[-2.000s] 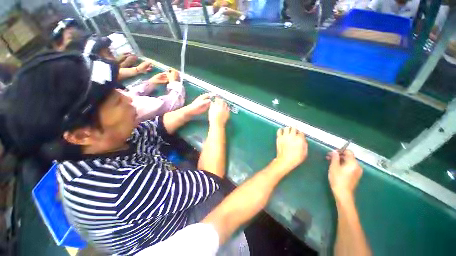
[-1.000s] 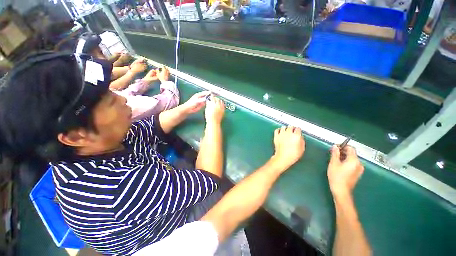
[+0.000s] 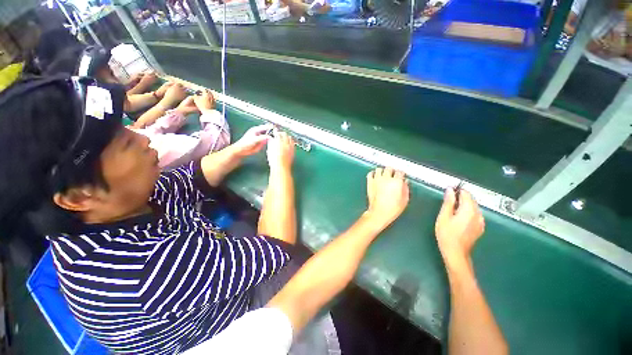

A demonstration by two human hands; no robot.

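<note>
My left hand (image 3: 388, 195) rests on the green ledge (image 3: 332, 201) against the white rail (image 3: 416, 171). Its fingers are curled, and whether it holds anything is hidden behind them. My right hand (image 3: 459, 222) is to its right at the same rail. Its thumb and fingertips pinch a slim dark tool (image 3: 457, 196), of which only a short, blurred part shows between the fingers.
A person in a striped shirt (image 3: 173, 263) sits close at left, hands at the rail beside small glinting parts (image 3: 302, 144). More people sit beyond. A dark green belt (image 3: 429, 139) carries several small bright units (image 3: 509, 170). A blue bin (image 3: 471, 66) and a metal upright (image 3: 582, 152) stand beyond.
The whole view has shifted, so everything appears further left. The dark tool in my right hand shows less above the fingertips. Bright units on the belt have come into view at right.
</note>
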